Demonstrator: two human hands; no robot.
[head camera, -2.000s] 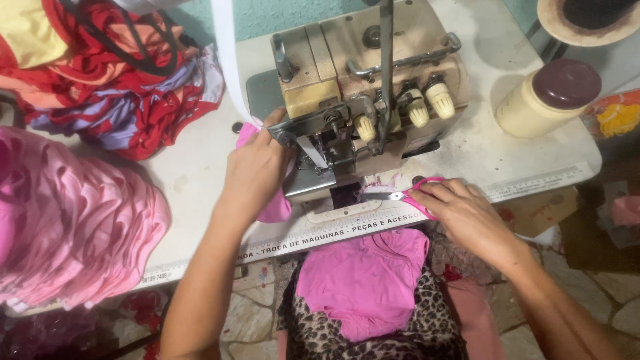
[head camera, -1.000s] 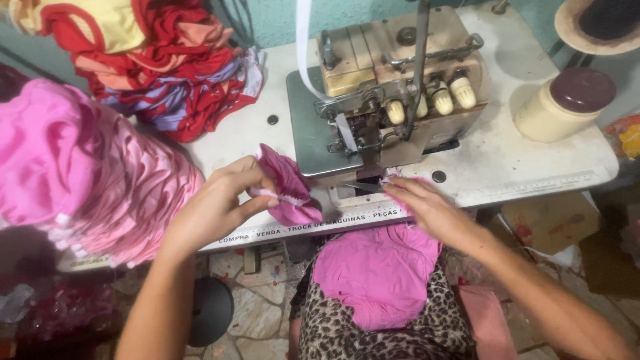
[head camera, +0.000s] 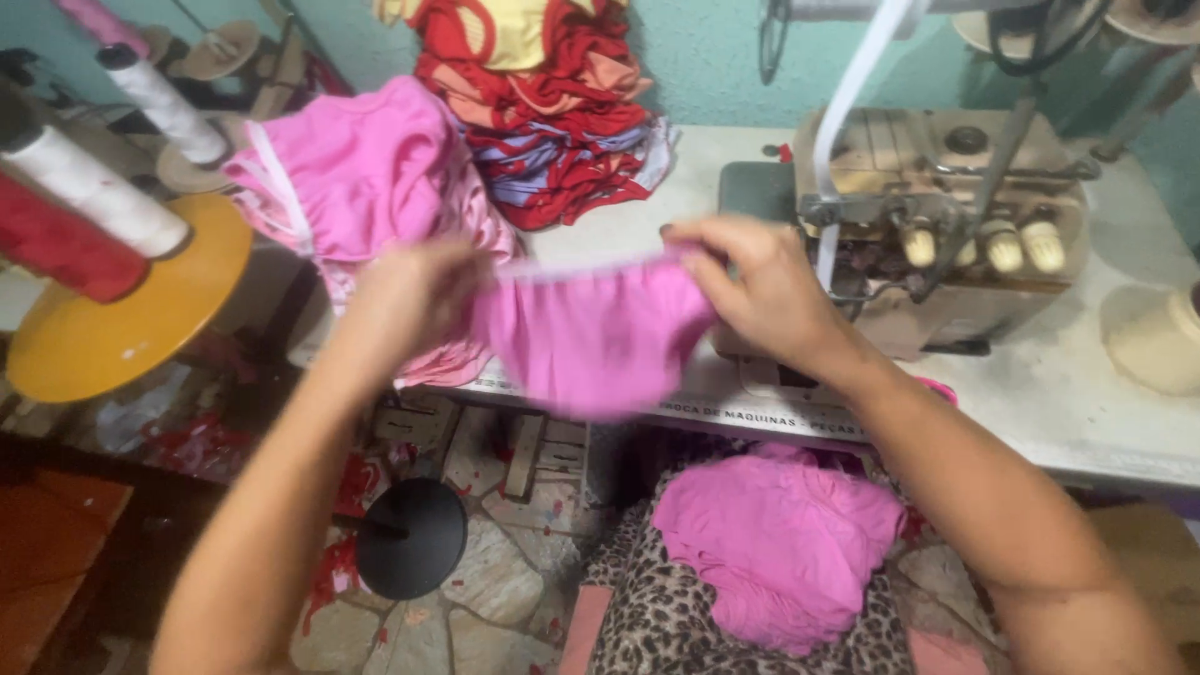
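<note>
Between my two hands a pink fabric garment (head camera: 595, 342) is stretched by its pale elastic edge, in front of the table edge. My left hand (head camera: 422, 291) is blurred and grips one end; my right hand (head camera: 750, 281) pinches the other end between thumb and fingers. Just behind my left hand a pile of pink garments (head camera: 375, 178) stands on the table. Right of my right hand is an overlock sewing machine (head camera: 937, 234), with a white elastic band (head camera: 848, 94) running down to it. More pink fabric (head camera: 778, 544) lies on my lap.
Red, lilac and yellow garments (head camera: 553, 141) are heaped at the back of the sewing table (head camera: 1078, 394). Thread cones (head camera: 112, 197) stand at the left. A cream jar (head camera: 1153, 337) is at the right. Below is a round black disc (head camera: 411, 539).
My hands have moved away from the machine, leftward, and now hold the pink garment stretched between them. The scissors seen in my right hand earlier are no longer in it. The view has swung left.
</note>
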